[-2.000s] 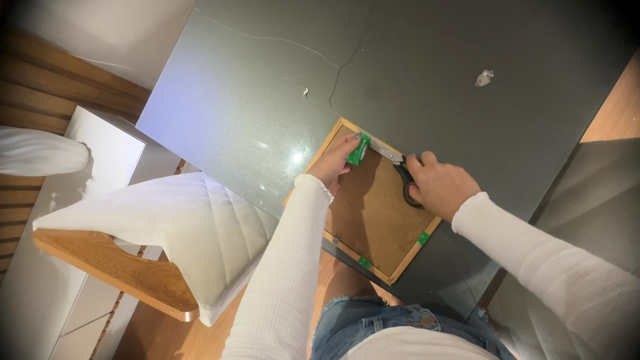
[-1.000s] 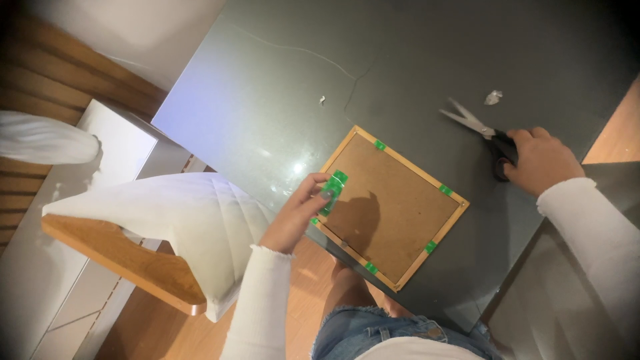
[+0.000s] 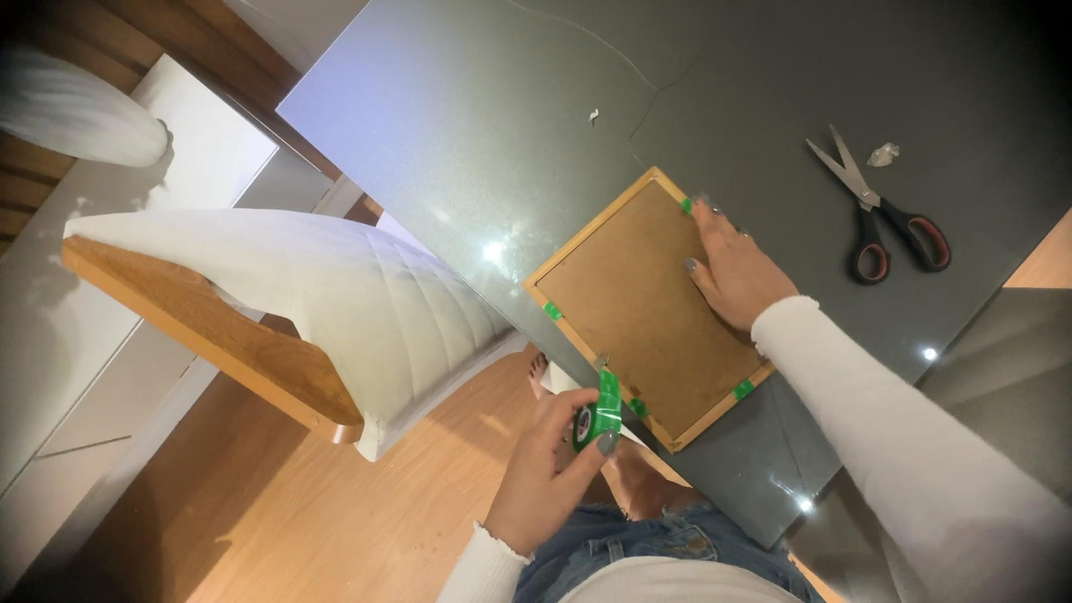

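My left hand [image 3: 557, 461] holds a roll of green tape [image 3: 596, 419] just off the lower left side of a wooden picture frame [image 3: 586, 226]. The frame lies back side up on the dark table, with a brown backing board [image 3: 645, 293] inside it. Small pieces of green tape [image 3: 744, 389] stick to several places on its border. My right hand [image 3: 741, 272] rests on the frame's upper right side, fingers spread. To the right, scissors [image 3: 869, 198] with black and red handles lie on the table, blades apart.
A crumpled clear scrap [image 3: 883, 154] lies beside the scissors, and a small white scrap [image 3: 594, 115] lies farther left. At the left a chair with a white quilted cover [image 3: 402, 310] and wooden back stands against the dark table's edge [image 3: 327, 155]. A white cabinet [image 3: 209, 126] is behind it.
My right hand has let go of the scissors, leaving them on the table, and has moved left onto the frame. The frame has turned. My left hand has moved down with the tape roll.
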